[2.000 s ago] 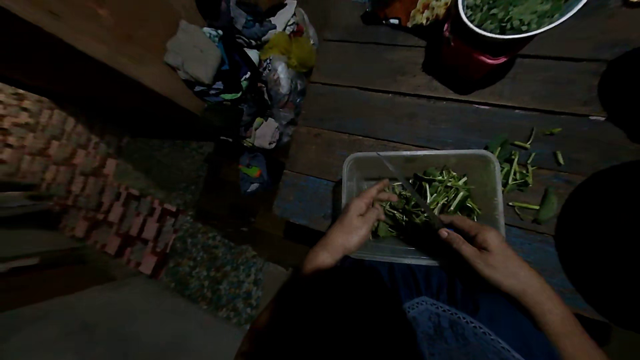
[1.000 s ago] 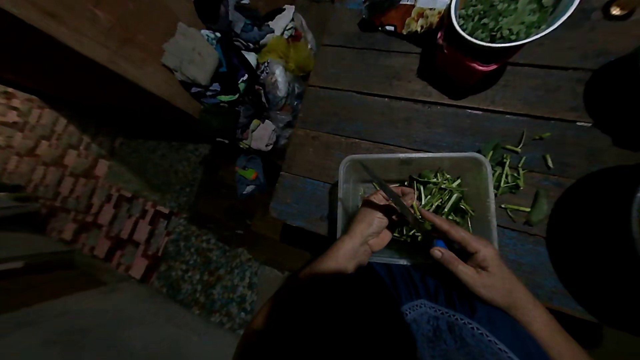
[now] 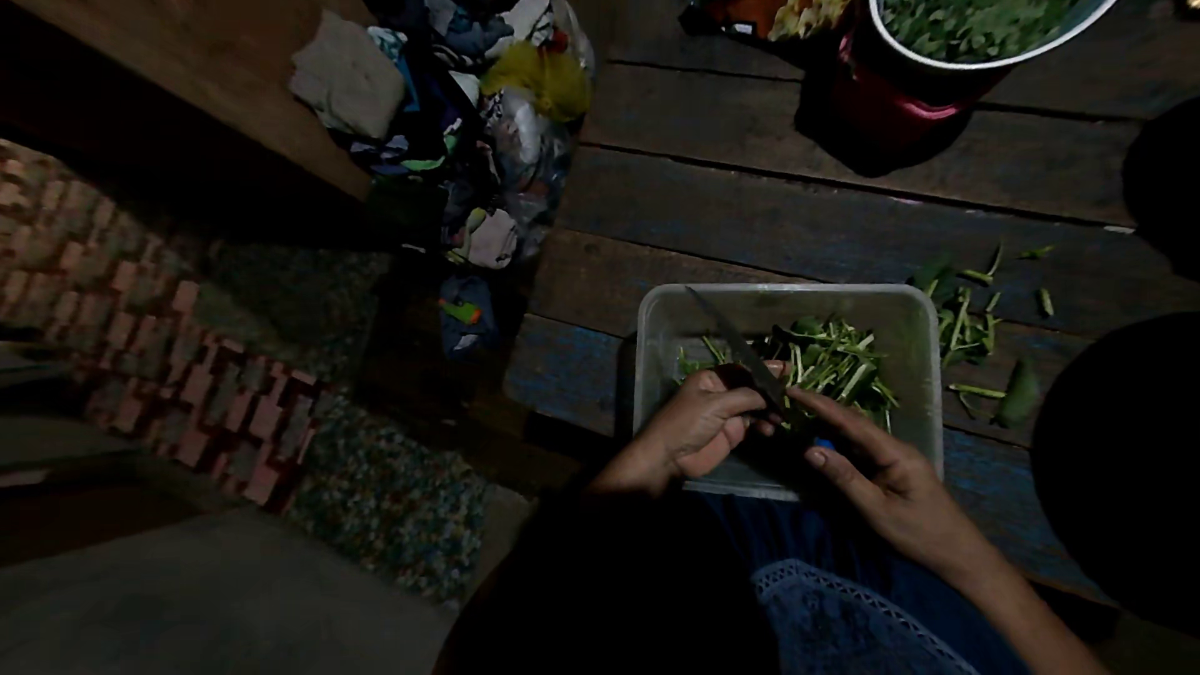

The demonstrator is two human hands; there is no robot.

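A knife [image 3: 741, 349] with a blue part at its handle is in my right hand [image 3: 886, 469], its blade pointing up and left over a clear plastic container [image 3: 792, 292]. Beside the blade, my left hand [image 3: 708, 422] has its fingers curled and its thumb near the edge; whether it pinches a stem cannot be made out. Cut green stems [image 3: 839, 361] lie in the container, mostly on its right side. More stems and leaves [image 3: 966, 328] lie on the planks just right of the container.
Wooden planks [image 3: 712, 206] carry the container. A white-rimmed bowl of leaves [image 3: 984, 66] sits above a red vessel [image 3: 900, 112] at the top right. Cloths and plastic bags [image 3: 525, 122] are heaped at the upper left. A large dark round object [image 3: 1125, 459] stands at the right.
Two seconds ago my left hand was more open over the stems; its fingers are now curled beside the blade. Since one second ago both hands have stayed close together over the container.
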